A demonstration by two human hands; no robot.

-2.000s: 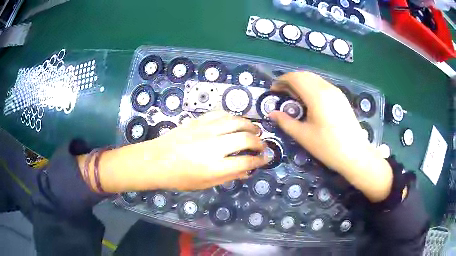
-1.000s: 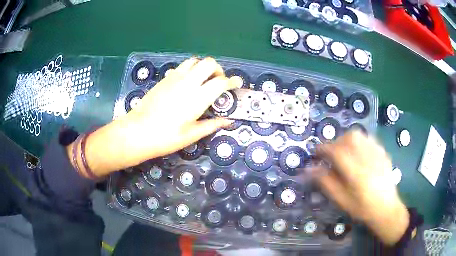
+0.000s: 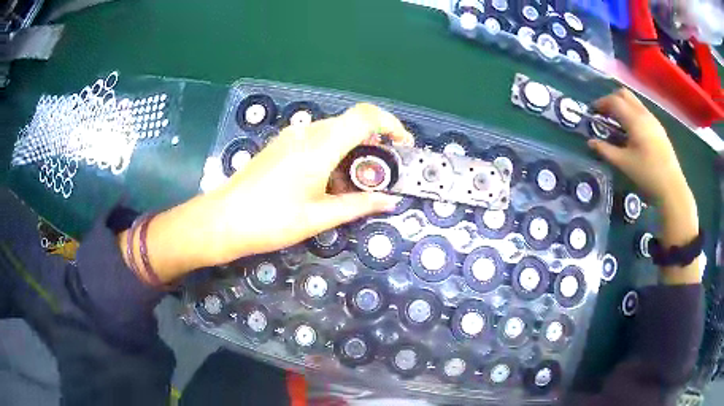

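Note:
My left hand (image 3: 278, 186) holds a grey metal fixture (image 3: 456, 178) over the clear blister tray (image 3: 238, 99). One black-rimmed round unit (image 3: 370, 172) shows at the fixture's left end by my thumb, and two bare positions show to its right. My fingers hide part of that end. My right hand (image 3: 647, 143) grips the right end of a loaded fixture (image 3: 520, 91) beyond the tray's upper right. Two pale round faces show clearly on it; the rest is partly hidden by my fingers. Rows of black-rimmed units (image 3: 433, 258) sit in the tray.
A clear box of units (image 3: 528, 24) and a red bin (image 3: 675, 63) stand at the upper right, with blue behind. Loose units (image 3: 632, 206) lie right of the tray. A sheet with white rings and dots (image 3: 87, 135) lies left.
My right hand has moved from the tray to the loaded fixture, which is now farther right. The fixture in my left hand now shows one unit; two seconds ago it showed more.

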